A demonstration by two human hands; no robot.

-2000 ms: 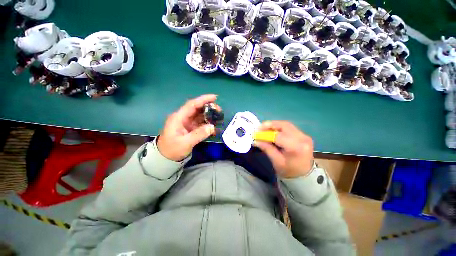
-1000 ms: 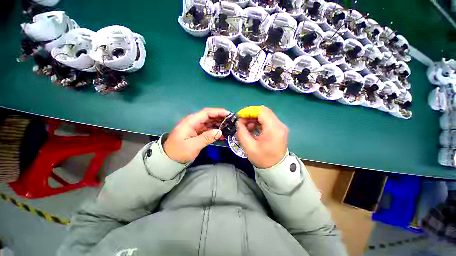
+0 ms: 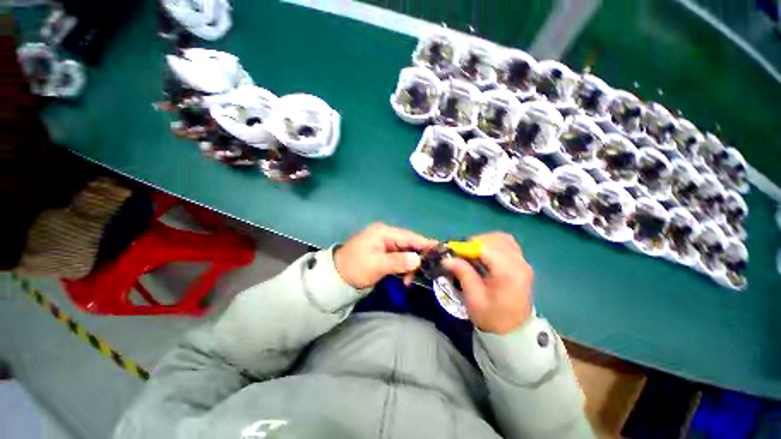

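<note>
My left hand [image 3: 381, 255] grips a small black module [image 3: 433, 259] at the bench's front edge. My right hand [image 3: 495, 281] holds a yellow-handled tool [image 3: 467, 249] and meets my left hand at the module. The tool's tip is hidden. A white housing [image 3: 449, 297] hangs just below the module, partly covered by the fingers of my right hand. Whether the module touches the housing cannot be told.
White housings [image 3: 304, 125] with dark modules [image 3: 284, 166] lie at upper left on the green bench [image 3: 360, 184]. Rows of filled white units [image 3: 522, 183] stand at upper right. A red stool [image 3: 163, 261] and a person's sleeve [image 3: 73, 227] are at left. Cardboard [image 3: 608, 390] is at lower right.
The view has turned, so the bench slants down to the right. The hands have come together from apart, with the module now between them and the housing hanging below.
</note>
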